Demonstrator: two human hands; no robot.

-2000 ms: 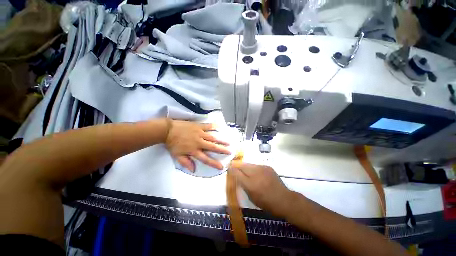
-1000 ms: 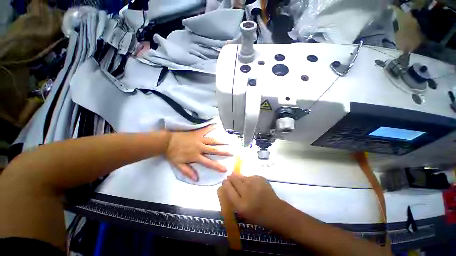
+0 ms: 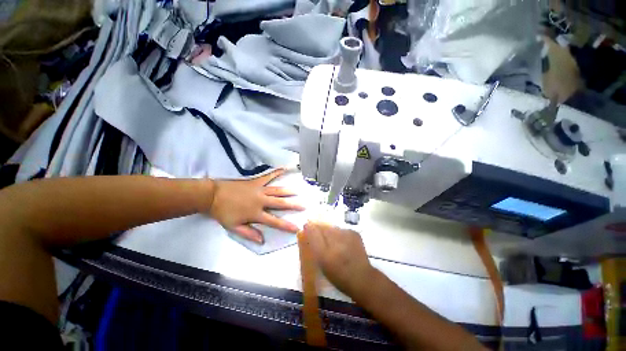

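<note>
A light grey garment panel [image 3: 266, 240] lies flat on the white table at the sewing machine [image 3: 412, 130]. My left hand [image 3: 250, 206] rests flat on it, fingers spread, fingertips left of the brightly lit needle area. My right hand [image 3: 336, 253] is just in front of the needle, its fingers closed on the orange tape [image 3: 310, 295], which hangs over the table's front edge. The presser foot and panel edge are washed out by glare.
A bundle of cut panels [image 3: 68, 130] stands at the left. Sewn grey and black pieces [image 3: 274, 55] heap behind the needle. A second orange strip [image 3: 489, 267] hangs under the machine arm. A clear plastic bag [image 3: 473, 41] lies behind the machine.
The camera view has shifted. My right hand has moved closer to the needle with the tape than one second ago. Less of the panel's curved end shows beside my left hand.
</note>
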